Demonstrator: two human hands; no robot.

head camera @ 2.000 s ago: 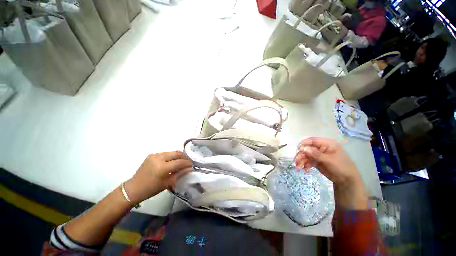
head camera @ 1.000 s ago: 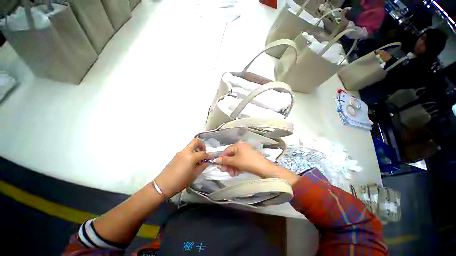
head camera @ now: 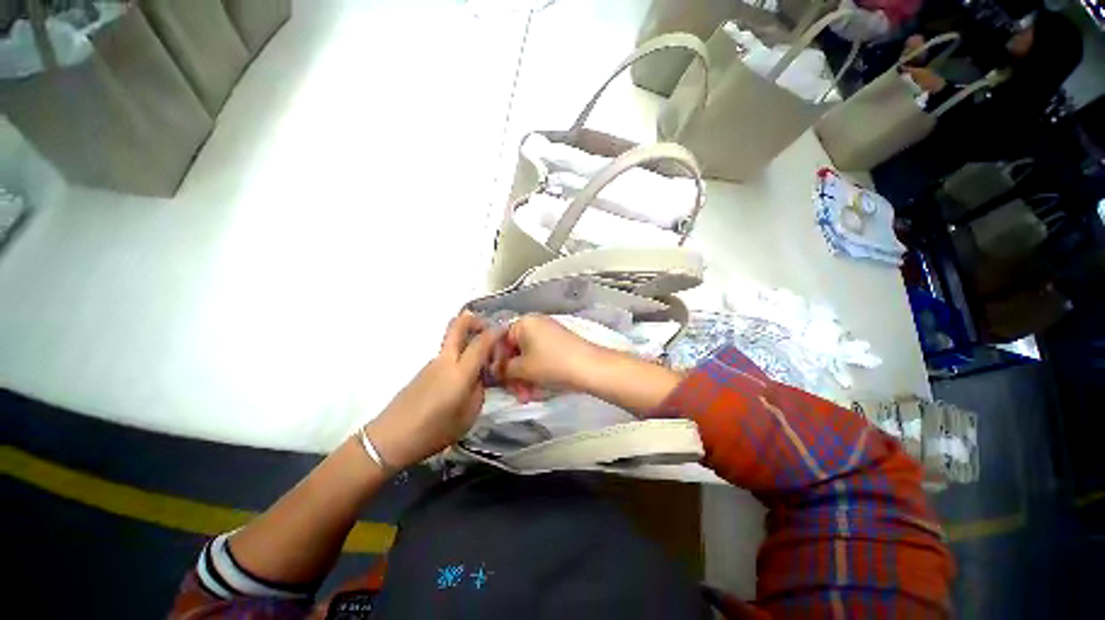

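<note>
The nearest beige tote handbag [head camera: 582, 451] stands open before me, its mouth filled with white tissue stuffing [head camera: 521, 418]. My left hand [head camera: 451, 390] and my right hand [head camera: 548, 360] are both inside its mouth at the left end. Their fingertips meet at a small thing that is too small and hidden to name. The front handle lies folded towards me. Another tote handbag [head camera: 515, 248] stands right behind, with upright handles and white tissue.
Small white-blue sachets [head camera: 757, 345] are heaped right of the bag. Strap bundles [head camera: 939, 438] lie at the right corner. A white stack [head camera: 858, 220] bears tape rolls. More totes stand back left [head camera: 115, 103] and back right [head camera: 745, 115], near a seated person.
My right hand has moved from over the sachets into the bag mouth and meets my left hand, which has also moved inward. The camera view has shifted slightly.
</note>
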